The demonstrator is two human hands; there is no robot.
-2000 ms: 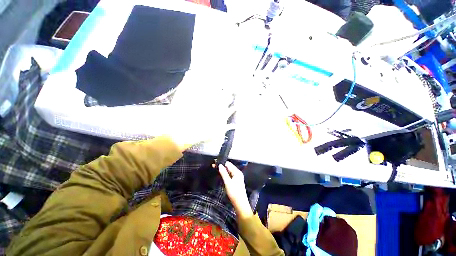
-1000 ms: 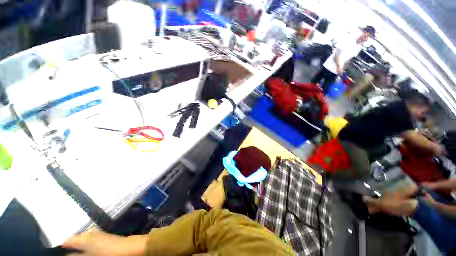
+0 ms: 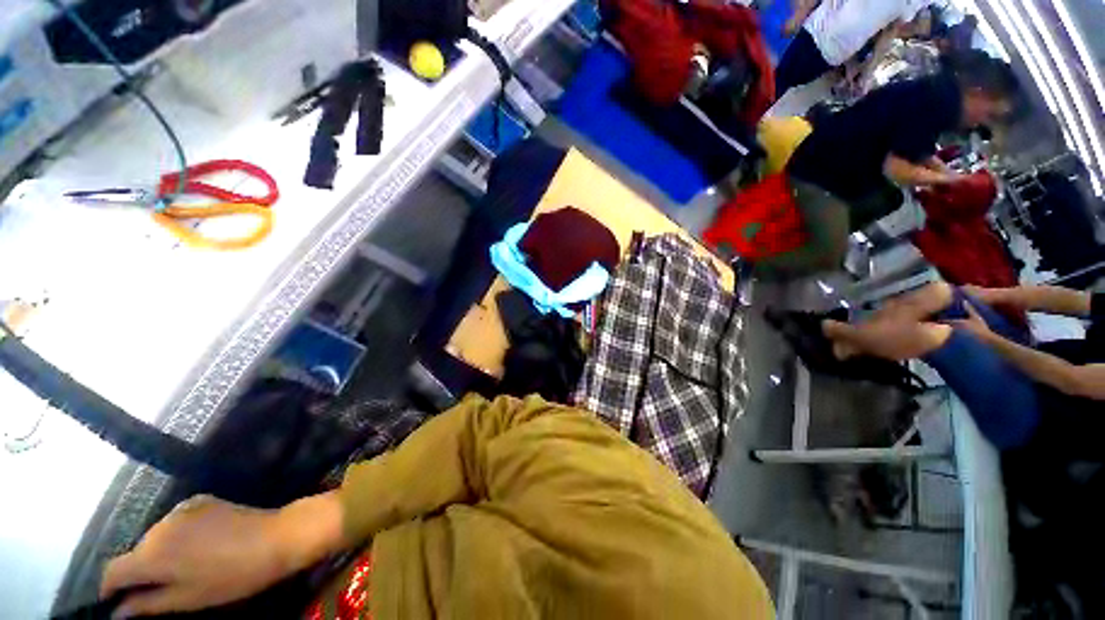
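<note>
My right hand [image 3: 200, 555] is low at the left, back of the hand up, with its curled fingers on black fabric [image 3: 273, 436] at the table's front edge. The fingertips are partly hidden in the dark cloth near the bottom left. A long black strip [image 3: 85, 406] runs from the left picture edge across the white table and over its edge towards the black fabric. My left hand is not in view.
Red-and-yellow-handled scissors [image 3: 216, 206], black bars [image 3: 351, 115] and a yellow ball [image 3: 425, 59] lie on the white table [image 3: 115, 297]. A plaid garment [image 3: 664, 351] and a maroon and light-blue bundle [image 3: 567, 257] lie on cardboard at the right. Seated people work beyond.
The view has swung to the right and down. The left hand and sewing area have left the picture. The plaid garment on the cardboard and other workers now show; my right hand stays at the table edge.
</note>
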